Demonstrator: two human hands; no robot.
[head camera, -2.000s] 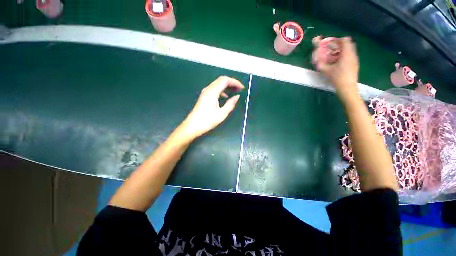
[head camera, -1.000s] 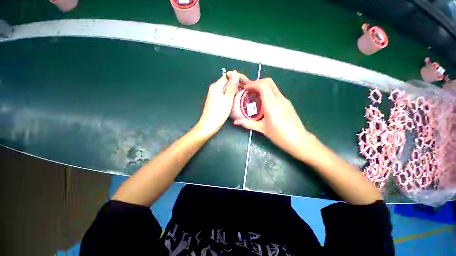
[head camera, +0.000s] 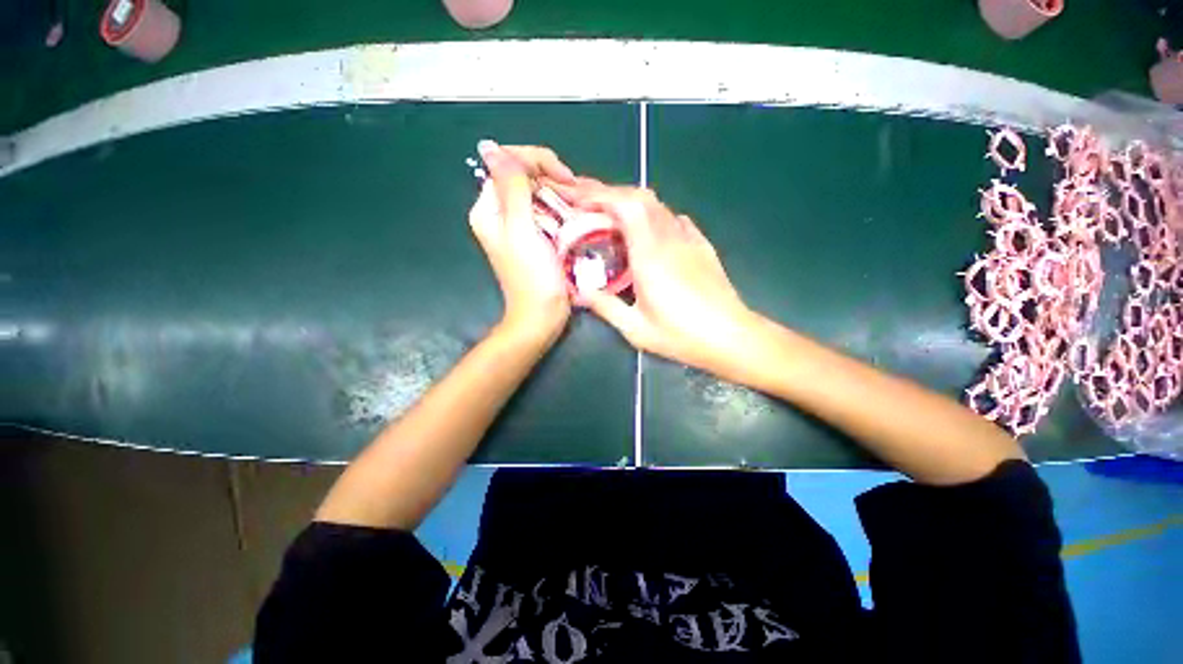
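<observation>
A pink cylindrical housing (head camera: 597, 265) is held between both hands above the dark green tabletop, left of the white seam. Its open end faces up towards me and shows a red rim and a white patch. My left hand (head camera: 516, 234) grips its left side, with small pale tips and a thin dark line sticking out beside the fingers. My right hand (head camera: 668, 266) wraps the right side, thumb at the lower rim. The fingers hide most of the housing's body.
A pile of pink spoked rings (head camera: 1038, 279) lies at the right, partly under a clear plastic bag (head camera: 1142, 422). A pale curved rail (head camera: 519, 71) borders the tabletop. More housings (head camera: 140, 29) stand beyond it on the green surface.
My right hand has brought a housing from beyond the rail to my left hand. Both hands now hold it, slightly further left than a second ago. The view has shifted.
</observation>
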